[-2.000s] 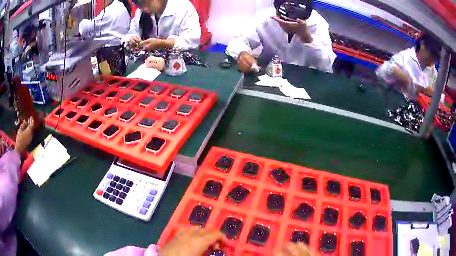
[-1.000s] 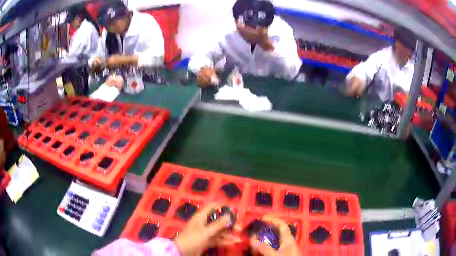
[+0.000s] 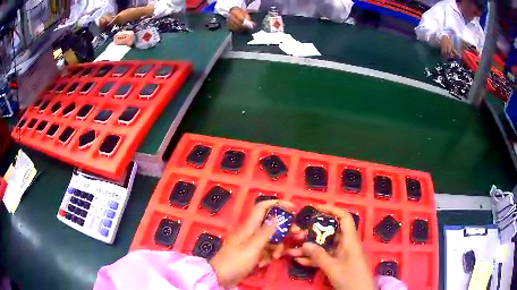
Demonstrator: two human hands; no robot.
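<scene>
My left hand (image 3: 244, 246) holds a smartwatch body (image 3: 279, 224) with its lit face up, showing a blue and white dial. My right hand (image 3: 343, 255) holds another smartwatch body (image 3: 323, 231), its dark face lit with a white and yellowish pattern. The two watches are side by side, close together, above the near foam tray (image 3: 227, 144). The tray is red-orange, and its square pockets hold many dark watch bodies, back cover up. The hands hide some middle pockets. A few pockets near the front right are empty.
A second foam tray (image 3: 127, 156) full of watches lies tilted at left. A calculator (image 3: 96, 204) and paper slip (image 3: 20, 180) are nearby. A clipboard (image 3: 456, 255) lies at right, a pale bundle (image 3: 503, 212) beside it. Across the belt (image 3: 317, 113) are people in white.
The hands were low at the tray, then came up with a watch in each. Both watch faces now show lit dials. The camera view has tilted downward since a second ago.
</scene>
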